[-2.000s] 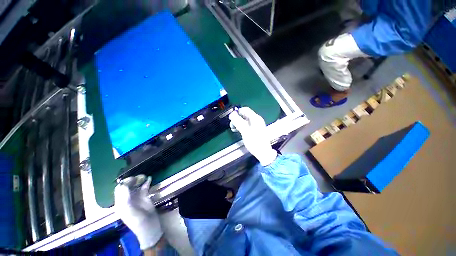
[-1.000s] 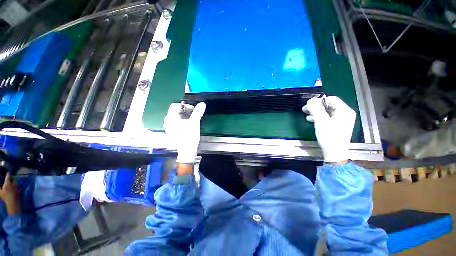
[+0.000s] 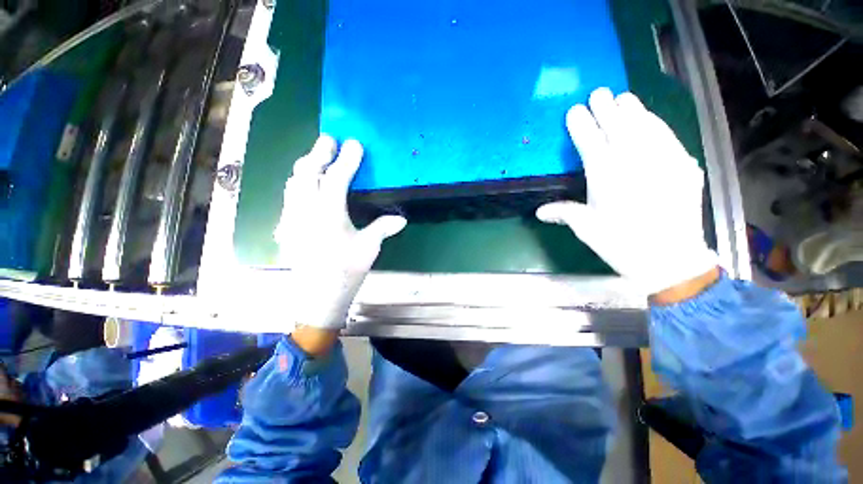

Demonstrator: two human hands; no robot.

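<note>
The enclosure [image 3: 473, 95] lies flat with its glossy blue top up and its black side facing me. It rests on the green mat [image 3: 464, 248]. My left hand [image 3: 326, 227], in a white glove, is on its near left corner, fingers along the top edge and thumb at the black side. My right hand [image 3: 643, 184], also gloved, holds the near right corner, fingers on the blue top and thumb in front of the black side. The far end of the enclosure is cut off by the picture's top.
Silver rollers [image 3: 178, 213] and another blue unit [image 3: 33, 123] are at the left. An aluminium rail [image 3: 492, 319] edges the station in front of me. A thick black cylindrical tool [image 3: 151, 397] and a blue bin [image 3: 213, 402] are at the lower left. Brown cardboard [image 3: 823, 364] lies at the lower right.
The view has turned, and the enclosure now lies square in front of me. My hands have gone from pinching the ends of its black near side to spreading over its near corners.
</note>
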